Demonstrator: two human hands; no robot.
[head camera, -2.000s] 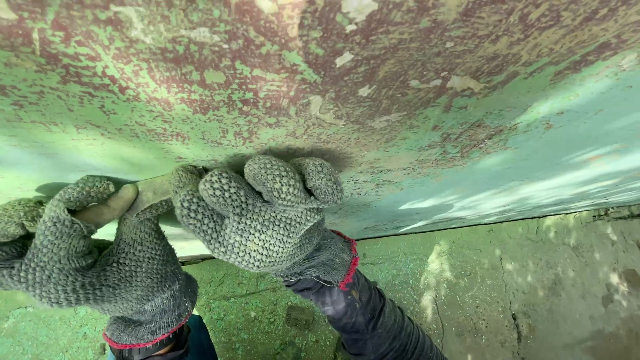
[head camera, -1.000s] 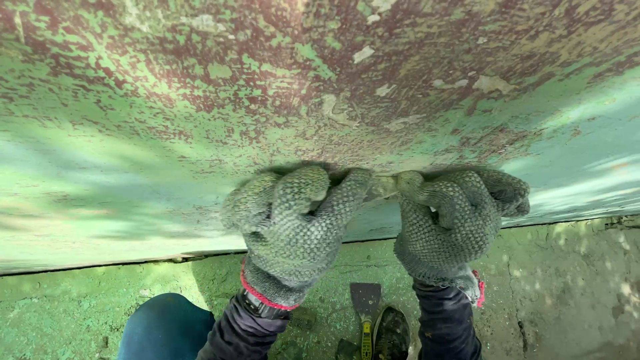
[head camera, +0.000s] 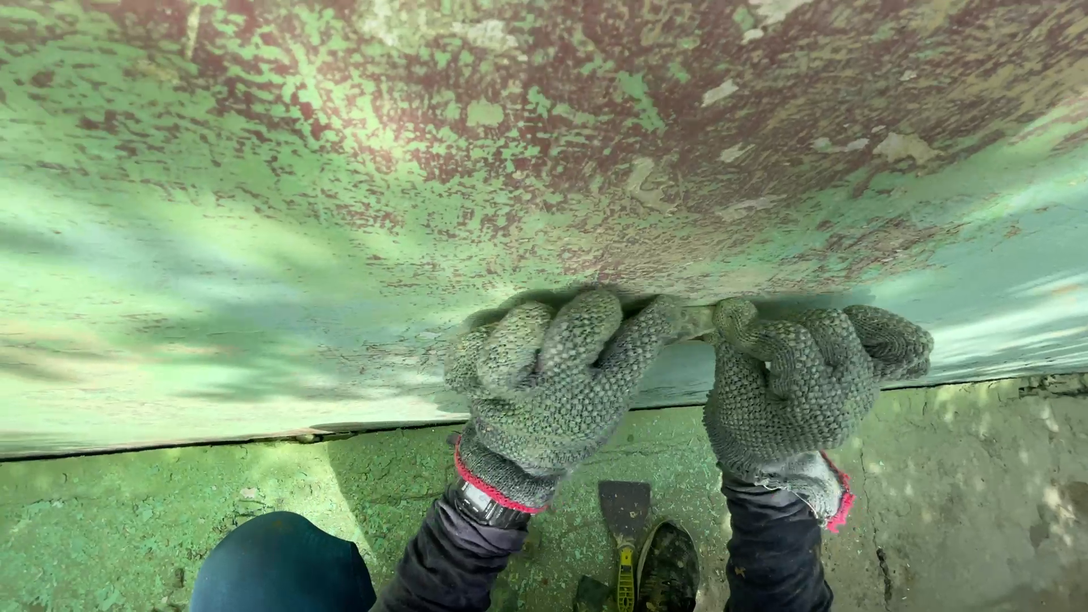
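Observation:
Both hands wear grey knitted gloves with red cuffs and are pressed against a painted wall (head camera: 510, 195) with worn green and dark red paint. My left hand (head camera: 561, 374) has its fingers curled at the wall, its fingertips at the left end of a narrow, flat, pale tool (head camera: 699, 323). My right hand (head camera: 799, 378) is closed around the other end. Only a short piece of this tool shows between the gloves, so its kind cannot be told. A wristwatch (head camera: 486, 503) is on my left wrist.
Below the wall's bottom edge lies a rough concrete floor (head camera: 960, 501) with green paint flecks. A scraper with a wide blade and yellow handle (head camera: 625, 510) lies beside a dark shoe (head camera: 669, 565). A knee in blue cloth (head camera: 280, 565) shows at lower left.
Both hands have moved right along the wall since the earliest frame, still with the tool between them. The view has shifted somewhat, and the scraper and shoe have come into sight.

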